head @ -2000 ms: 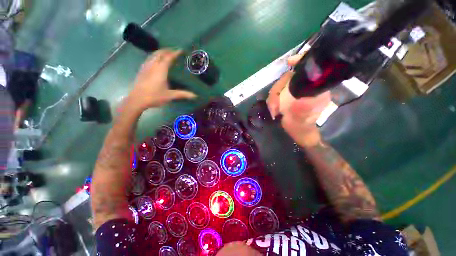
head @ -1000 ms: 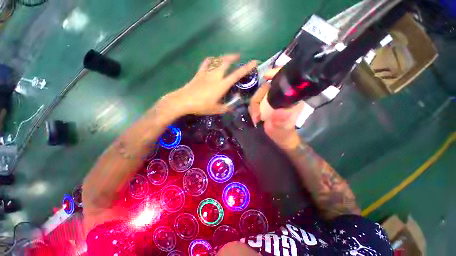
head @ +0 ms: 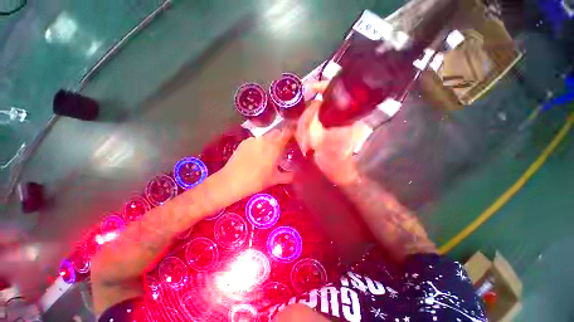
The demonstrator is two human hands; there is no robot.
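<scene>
My left hand (head: 257,156) has its thumb and fingers around a black cylindrical unit (head: 288,158), whose round end shows between them; the grip is partly blurred. My right hand (head: 328,141) holds the electric screwdriver (head: 355,91), a large blurred black body close to the camera. Its tip is hidden. Two more black units, a left one (head: 251,102) and a right one (head: 287,91), stand side by side just beyond my hands, clear-rimmed ends up. Rows of lit units (head: 263,210) lie below my left forearm in strong red light, some with purple rings.
A blue-ringed unit (head: 190,172) and others line up beyond my left forearm. A loose black unit (head: 75,105) lies at far left, another (head: 31,197) below it. An open carton (head: 481,60) is at upper right, a small carton (head: 494,283) at lower right.
My left hand has moved off the right-hand standing unit, back towards me, to the unit near my right hand. Both standing units are now uncovered. The view has shifted; my right hand keeps the screwdriver.
</scene>
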